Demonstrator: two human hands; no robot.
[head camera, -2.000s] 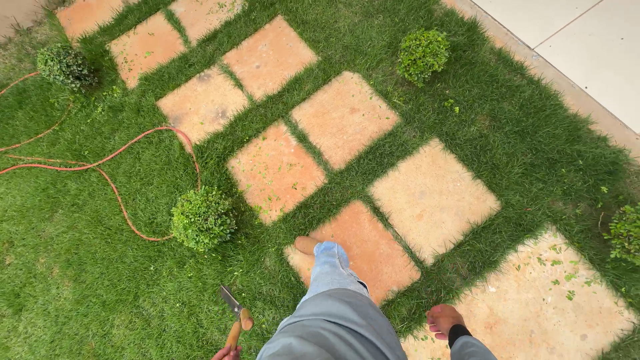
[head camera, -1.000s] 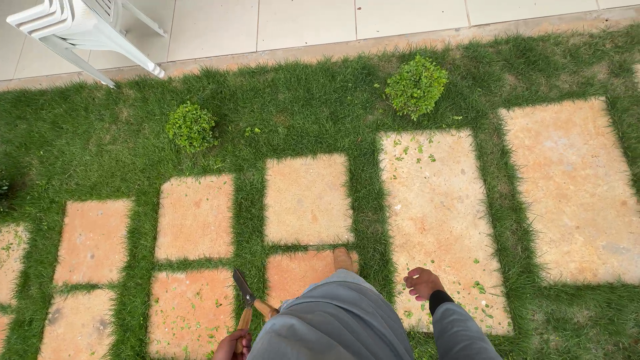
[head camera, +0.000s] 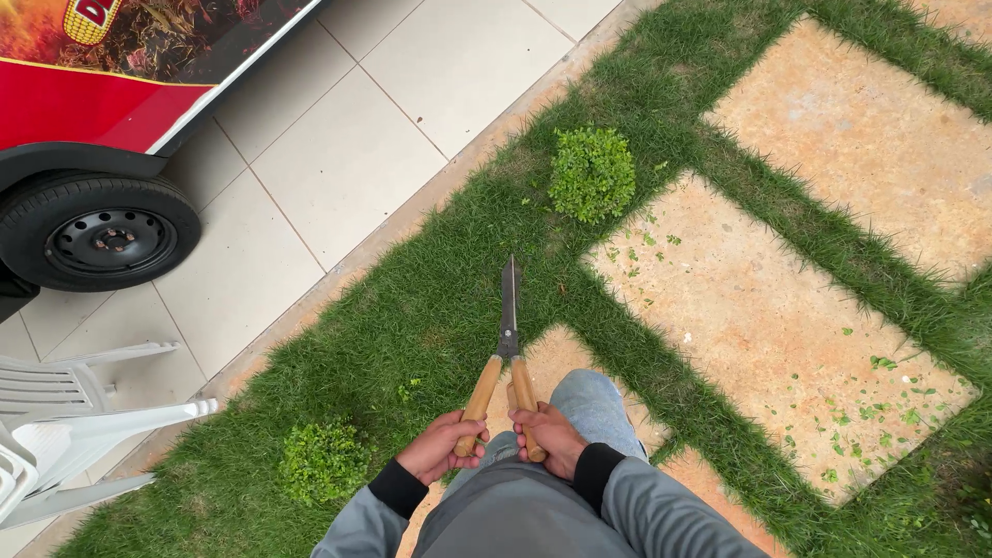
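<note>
Hedge shears (head camera: 508, 310) with dark metal blades and two wooden handles point away from me over the grass, their blades together. My left hand (head camera: 446, 446) is wrapped around the left handle, and my right hand (head camera: 549, 435) grips the right one. Beyond the blade tips, slightly to the right, stands a small rounded green shrub (head camera: 592, 174). A second clipped shrub (head camera: 324, 463) grows to the left of my left hand. Cut leaves lie scattered on the large stone slab (head camera: 775, 333) at the right.
A pale tiled pavement (head camera: 341, 163) borders the lawn behind a low stone edging. On it stand a red vehicle with a black wheel (head camera: 116, 232) and white plastic chairs (head camera: 93, 434). More slabs (head camera: 868, 147) are set into the grass at the upper right.
My right hand, empty one second ago, now holds a handle of the shears. The shears have come up in front of me and their blades have closed. The view has turned widely.
</note>
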